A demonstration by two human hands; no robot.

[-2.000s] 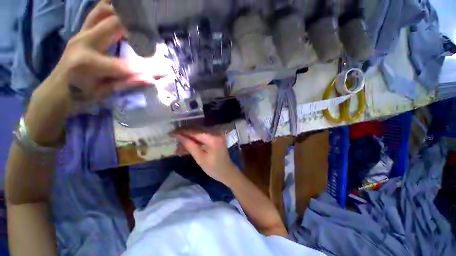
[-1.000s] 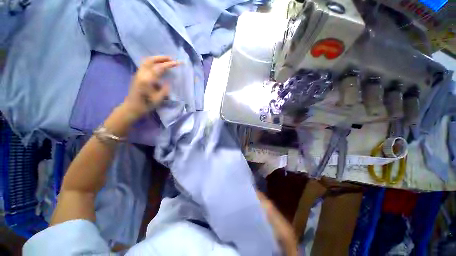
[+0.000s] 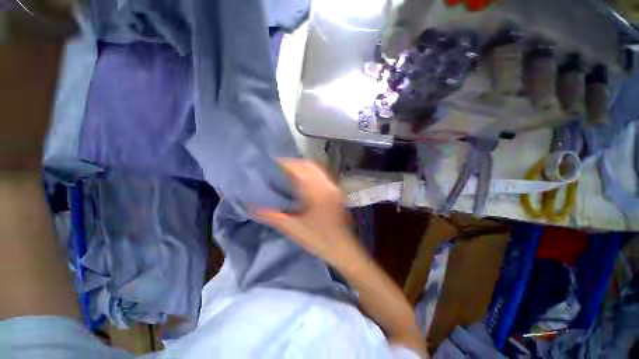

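Observation:
A long grey-blue cloth panel (image 3: pixel 242 112) hangs from the top of the view, past the left side of the machine plate, down onto my lap. My right hand (image 3: pixel 312 209) is on its right edge near the table's front edge, with cloth between thumb and fingers. My left arm fills the far left; my left hand (image 3: pixel 38 24) is dark, blurred and partly cut off at the top left corner, so its grip cannot be told. The overlock machine (image 3: pixel 336 105) stands right of the panel, its bright plate holding no visible cloth.
Purple-blue cloth (image 3: pixel 140 105) lies over the left table edge, with grey-blue cloth (image 3: pixel 147 245) hanging below. Yellow-handled scissors (image 3: pixel 529 189), a white roll (image 3: pixel 562 167) and measuring tape (image 3: pixel 508 186) lie at the right table edge. A carton (image 3: pixel 473 287) and blue basket (image 3: pixel 515 287) are below.
My right hand has come up from low beside my lap to the panel at the table edge. My left hand has moved from the panel to the upper left. The panel now hangs straighter.

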